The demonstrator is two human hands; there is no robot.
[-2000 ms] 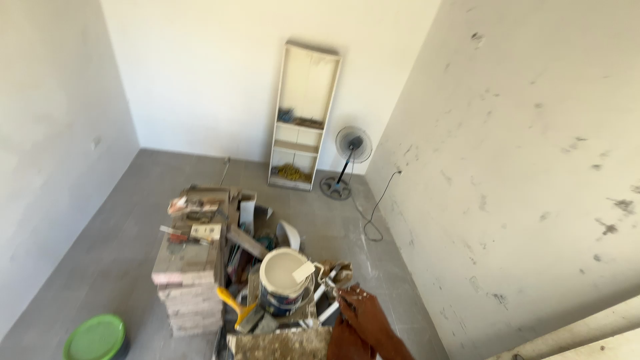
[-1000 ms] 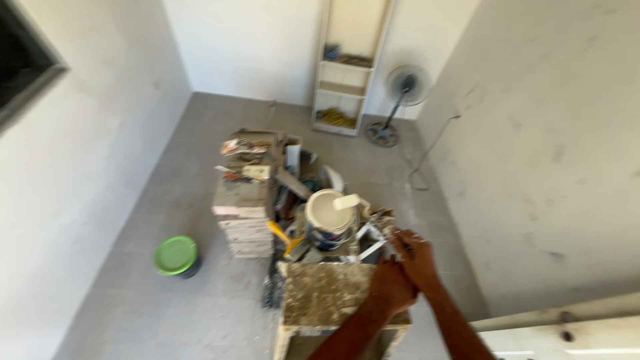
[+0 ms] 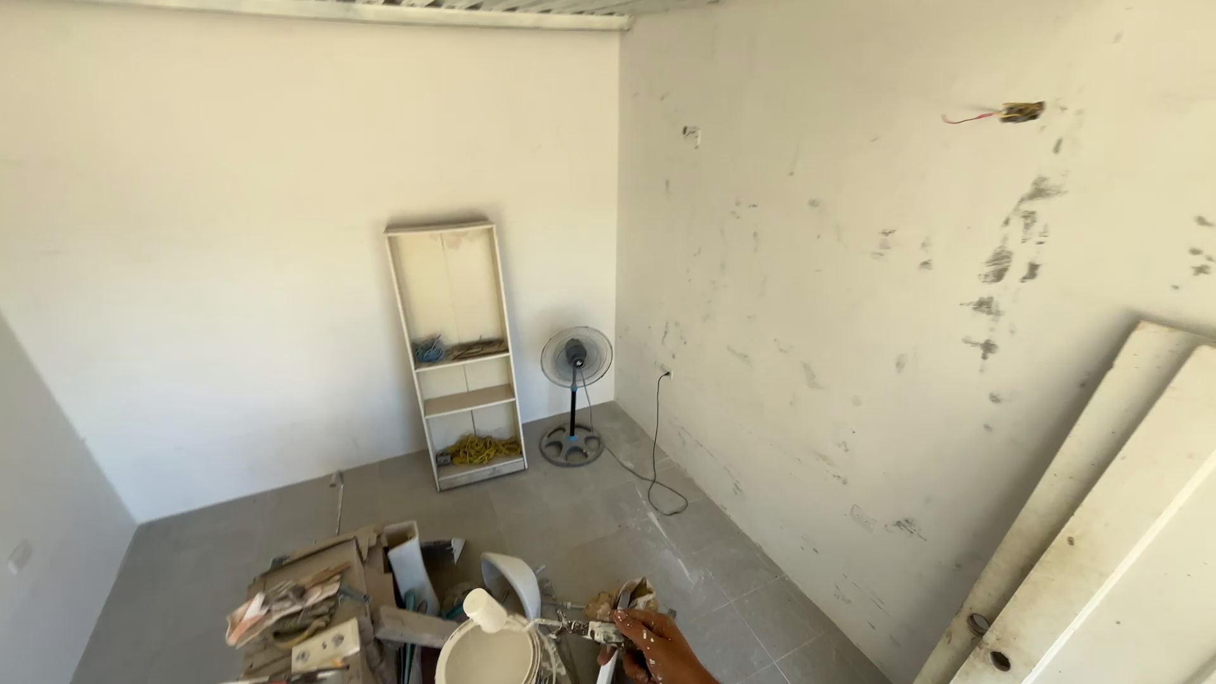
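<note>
At the bottom edge my right hand [image 3: 657,648], flecked with white, grips the paint-spattered handle of a small paint roller [image 3: 486,610]. The roller's white sleeve lies at the left end of its frame, over the rim of a bucket [image 3: 489,654] of off-white paint. Whether the sleeve touches the rim cannot be told. Just beyond my hand is a crumpled brown item [image 3: 638,595], partly hidden. My left hand is not in view.
Left of the bucket, a stack [image 3: 304,560] bears gloves and a switch plate. Behind stand a leaning shelf unit [image 3: 470,401] and a pedestal fan [image 3: 576,357] with its cord [image 3: 655,446] on the floor. Long white boards [image 3: 1073,503] lean at right; wires [image 3: 1021,112] protrude from the wall.
The view has tilted up. My left hand, beside my right hand one second ago, is out of view. The roller still lies by the bucket's top.
</note>
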